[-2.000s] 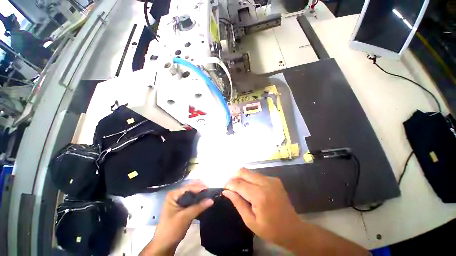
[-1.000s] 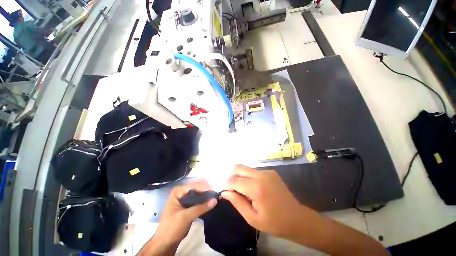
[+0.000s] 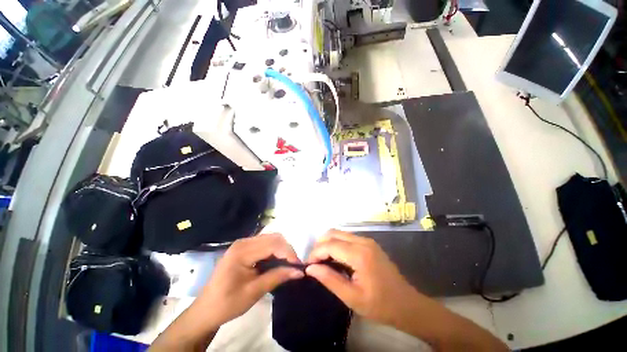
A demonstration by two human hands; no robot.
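Note:
A small black pouch [image 3: 311, 315] hangs below my two hands at the near edge of the table, in the lower middle. My left hand [image 3: 251, 275] pinches its top edge between thumb and fingers. My right hand [image 3: 354, 271] pinches the same edge from the right. The fingertips of both hands meet at one point. The strap or thread between them is too fine to tell. The sewing machine head [image 3: 265, 103] with a blue hose [image 3: 306, 103] stands just beyond, and bright glare covers the area in front of it.
A larger black bag [image 3: 206, 213] and two smaller ones [image 3: 103, 213] lie at the left. A yellow-taped clamp frame [image 3: 399, 172] lies on the plate. A connector with cable [image 3: 460, 221], a black pouch [image 3: 592, 234] and a screen [image 3: 557, 45] are at the right. A blue bin [image 3: 117, 343] shows lower left.
My left hand has turned, its fingertips now meeting those of my right hand over the pouch's top edge. The view has shifted a little. The pouch stays in nearly the same place.

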